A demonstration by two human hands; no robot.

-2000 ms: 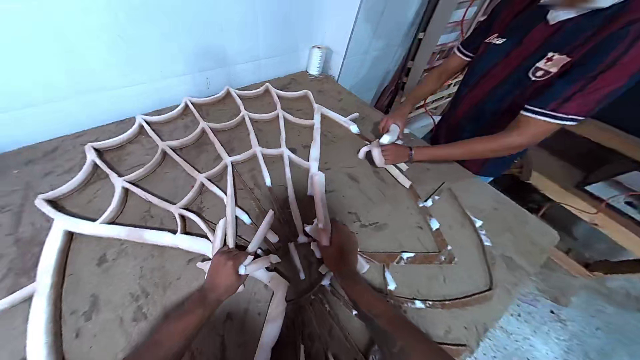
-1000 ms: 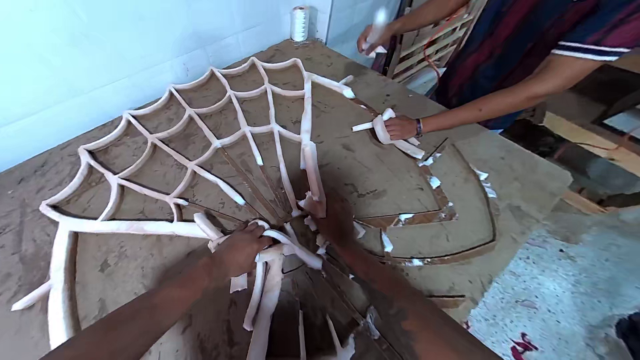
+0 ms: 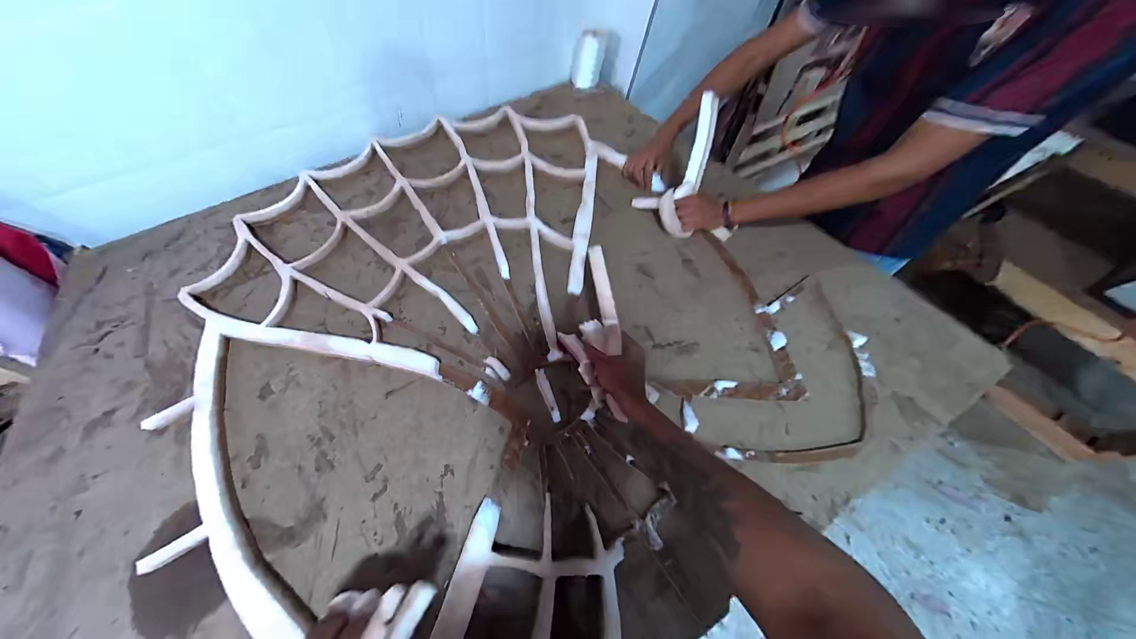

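My right hand [image 3: 617, 373] grips pale, wrapped strips near the middle of a web-shaped frame [image 3: 399, 257], where brown bare rods converge. Another pale strip [image 3: 603, 288] stands up from that hand. At the bottom edge, partly cut off, my left hand [image 3: 342, 621] holds several short white pieces [image 3: 404, 612]. The frame's upper left part is covered in white wrapping, with a thick curved side bar [image 3: 213, 461]. On the right, the outline [image 3: 772, 346] is mostly bare brown with white scraps stuck on. A smaller white-wrapped web section [image 3: 546, 564] lies at the bottom.
A co-worker's hands [image 3: 674, 191] work at the frame's upper right with a roll of white strip [image 3: 676, 213]. A white spool [image 3: 588, 60] stands at the back of the brown table [image 3: 941, 346], by the wall. Wooden pieces [image 3: 1038, 426] lie beyond the table's right edge.
My left hand has moved away from the frame's centre to the bottom left, carrying white pieces. My right hand stays near the centre. The co-worker's far hand has come down to the frame.
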